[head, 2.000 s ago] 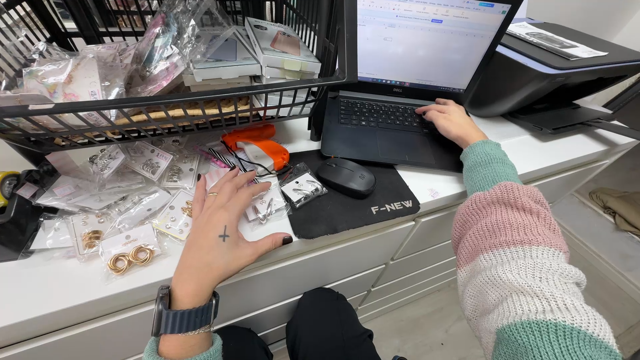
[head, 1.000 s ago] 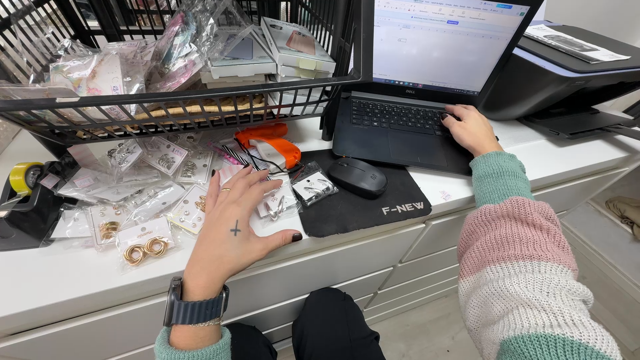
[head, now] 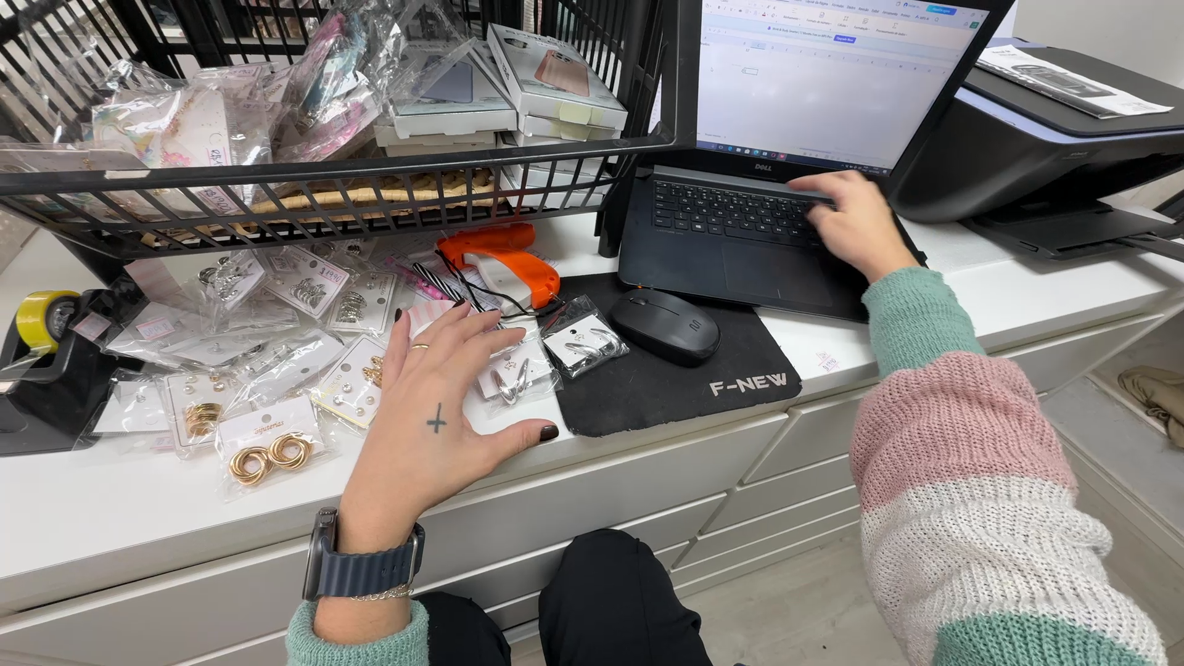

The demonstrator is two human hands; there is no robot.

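Observation:
My right hand point(head: 853, 222) rests at the upper right of the keyboard of an open black Dell laptop point(head: 740, 231), fingers on or just over the keys. With fingers spread, my left hand point(head: 430, 416) is over the front of the white counter, beside carded earrings in clear bags; its fingertips hide some of them. Gold knot earrings point(head: 270, 458) on a card lie left of it. A bag of silver hair clips or earrings point(head: 585, 340) touches the black mouse pad point(head: 647, 407), which holds a black wireless mouse point(head: 664, 326). Behind my left fingers lies an orange and white tagging tool or scanner point(head: 518, 268).
A black plastic basket point(head: 370, 171) with bagged items and boxes stands at the back left. A tape dispenser point(head: 46, 388) with yellow tape is at the far left. At the right is a black printer point(head: 1045, 139) with a printed sheet point(head: 1068, 79) on top.
My right hand has shifted slightly at the keyboard, toward its upper right keys. My left hand keeps its spread pose beside the bagged earrings.

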